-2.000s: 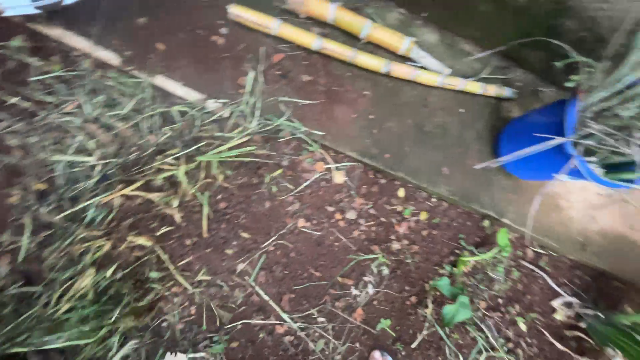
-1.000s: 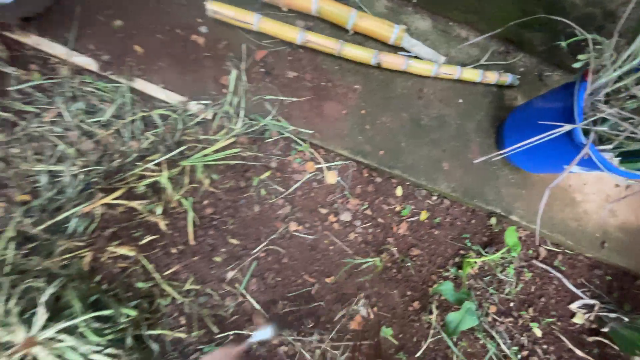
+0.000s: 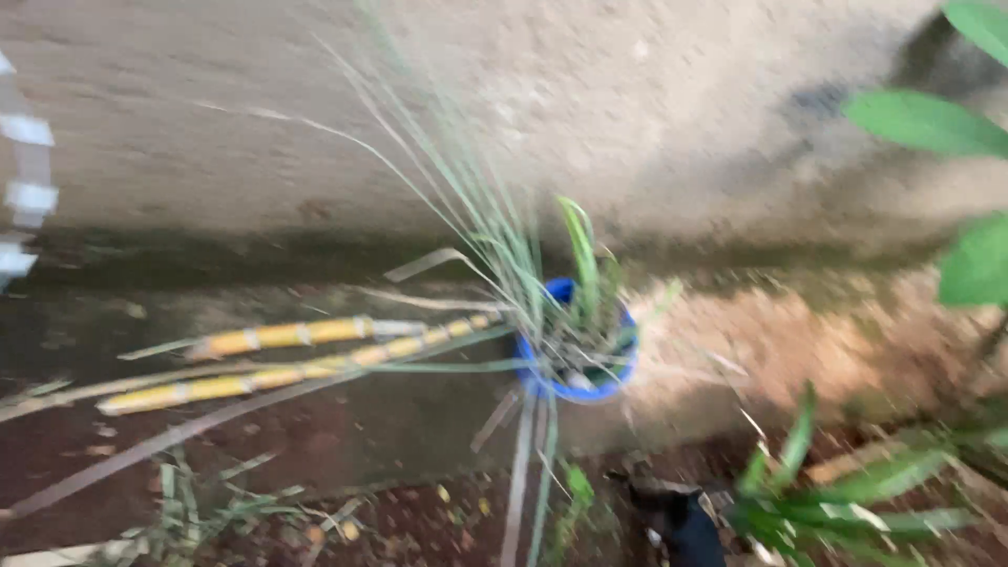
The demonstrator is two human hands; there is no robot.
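Neither of my hands shows in the head view at this moment. A blue bucket [image 3: 579, 392] stands on the concrete ledge, filled with dry and green plant matter. Long grass blades [image 3: 480, 213] fan up and out from it, some hanging down its front and others reaching left. Two yellow cane stalks with pale rings lie to the left of the bucket, a shorter one [image 3: 283, 335] behind a longer one [image 3: 260, 381]. The picture is blurred, so finer details are hard to tell.
A stained wall [image 3: 236, 157] rises behind the ledge. Dark soil with cut grass [image 3: 189, 504] runs along the front. A black object [image 3: 685, 520], unclear in kind, lies beside a green leafy plant [image 3: 835, 504] at lower right. Broad green leaves [image 3: 929, 122] hang at upper right.
The view has swung up and to the right, bringing in the wall and the whole bucket opening. A blurred fingertip-like shape at the bottom edge one second ago is out of view.
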